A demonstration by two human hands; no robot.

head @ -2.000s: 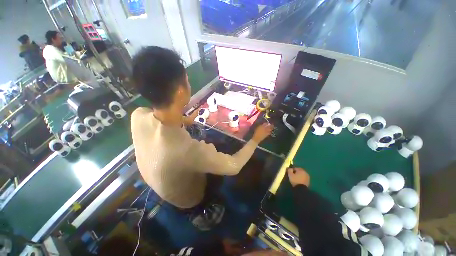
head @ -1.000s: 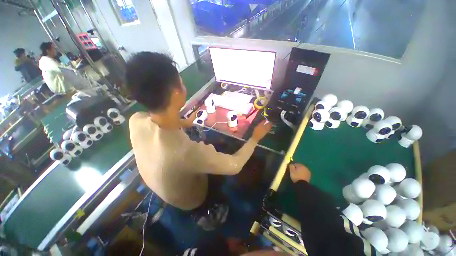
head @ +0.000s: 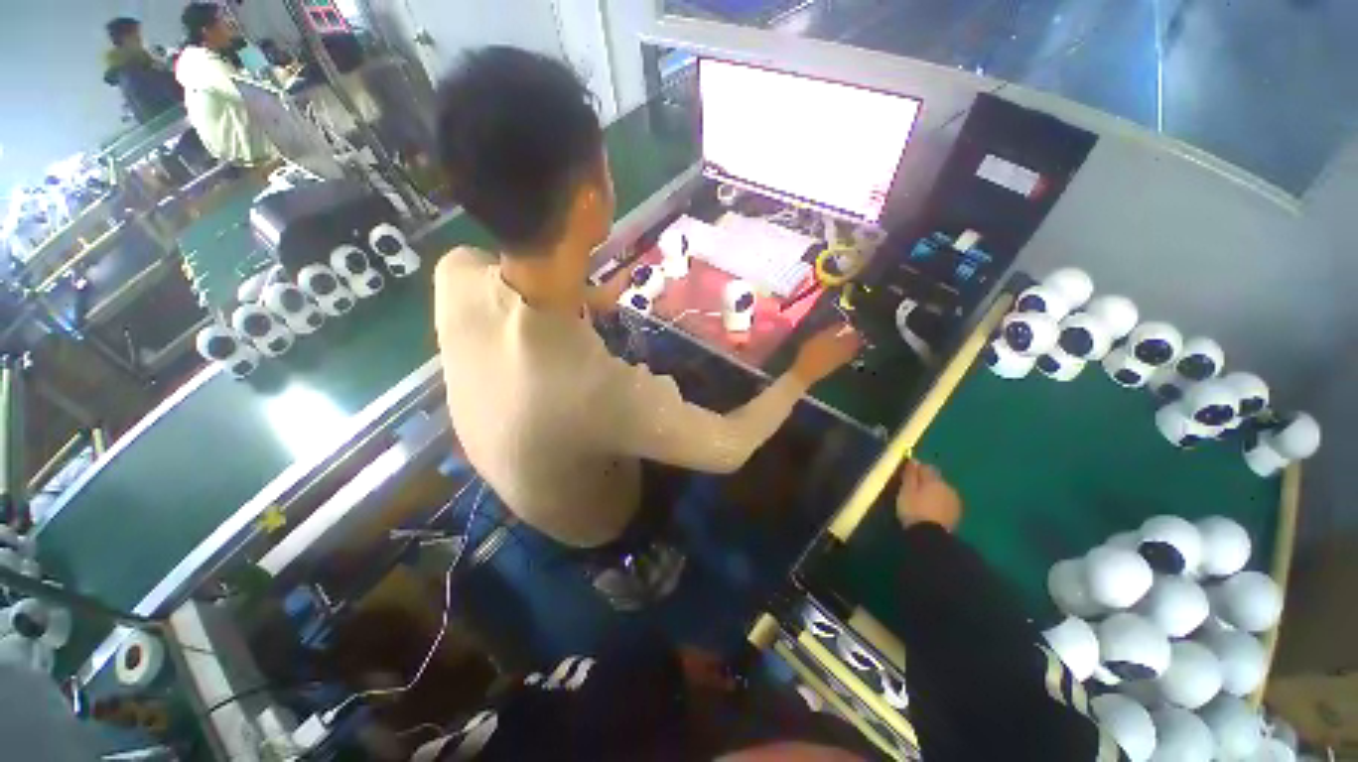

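Note:
My right hand (head: 928, 496), in a dark sleeve, is at the pale yellow table edge rail (head: 953, 395), its fingers curled onto it. A dark, blurred shape near the bottom centre may be my left hand; its state is unclear. White ball-head cameras lie in a heap (head: 1187, 673) to the right of my sleeve, and more stand in a row (head: 1147, 353) along the back of the green bench (head: 1028, 484). A seated person (head: 544, 372) reaches a hand to a small mouse area right of the pink mat (head: 763, 331). A camera (head: 739, 305) stands on the mat.
A bright monitor (head: 807, 137) and white keyboard (head: 752, 253) are behind the mat. A yellow tape roll (head: 842, 265) and dark case (head: 995, 216) stand to the right. More cameras (head: 320, 293) line the left green bench (head: 164, 484). A white cable hangs behind the seated person.
The view has shifted, so the scene sits further right and higher, and more of the lower left shows. My right hand stays at the rail. The seated person's pose is nearly unchanged.

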